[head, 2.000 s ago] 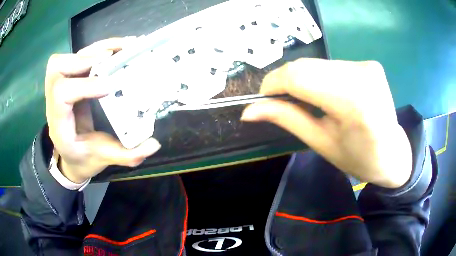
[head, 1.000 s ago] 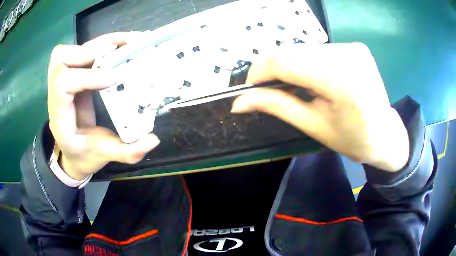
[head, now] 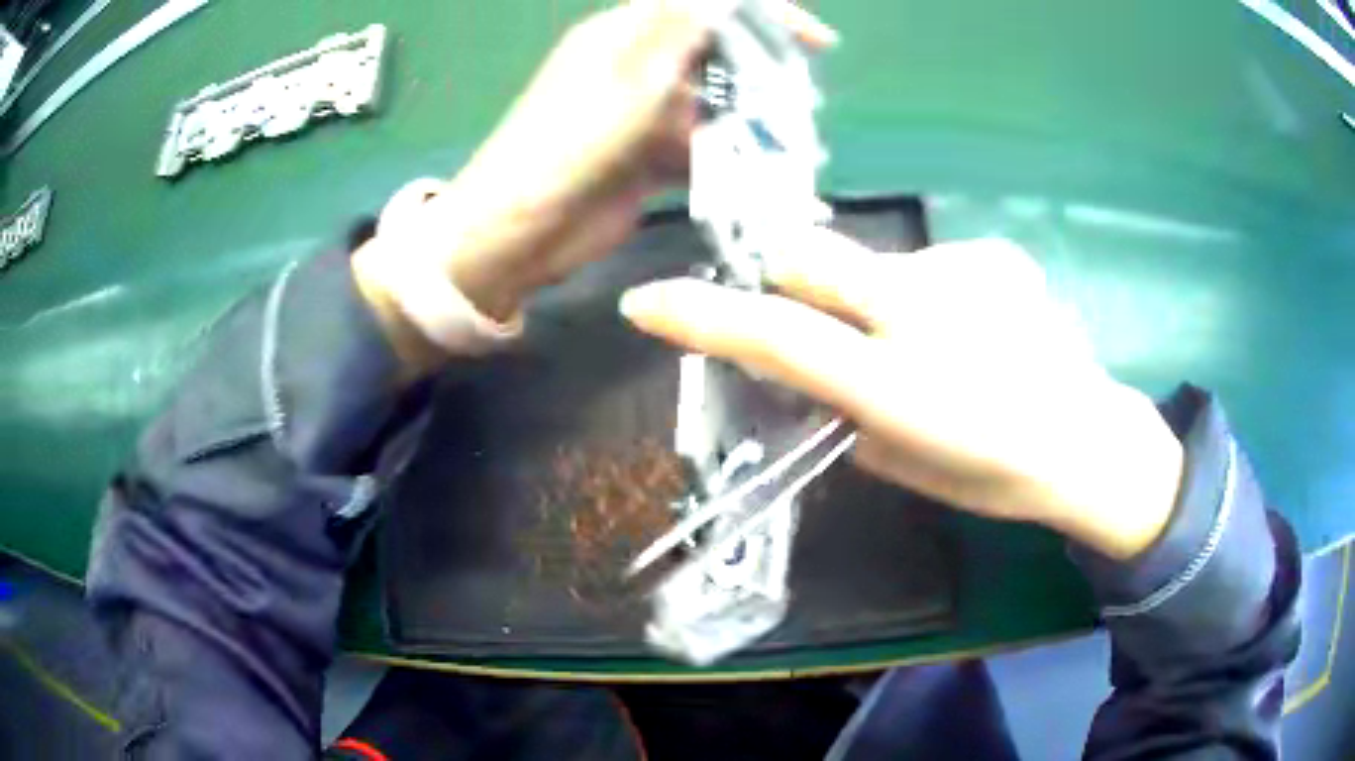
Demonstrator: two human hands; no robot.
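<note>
The grey-white housing assembly (head: pixel 758 164) stands lengthwise away from me over the black tray (head: pixel 520 387), partly blurred. My left hand (head: pixel 595 134) grips its far end near the top of the view. My right hand (head: pixel 951 372) is across its middle, thumb and finger on either side. The silver tweezers (head: pixel 743 498) stick out below my right hand with their two tips apart, pointing down-left over the assembly's near end. Their grip end is hidden by the hand. A tangle of orange-brown copper wire offcuts (head: pixel 609 513) lies in the tray, left of the assembly.
A spare assembly (head: pixel 275 101) lies on the green mat (head: pixel 1070 89) at upper left. Part of another spare (head: pixel 24 228) shows at the left edge. The bench's pale-yellow front edge (head: pixel 595 674) runs just below the tray, in front of my jacket.
The assembly has turned from lying across the tray to pointing away from me. My left hand has moved up and right with it. The tweezers have swung off the zigzag edge to point down-left.
</note>
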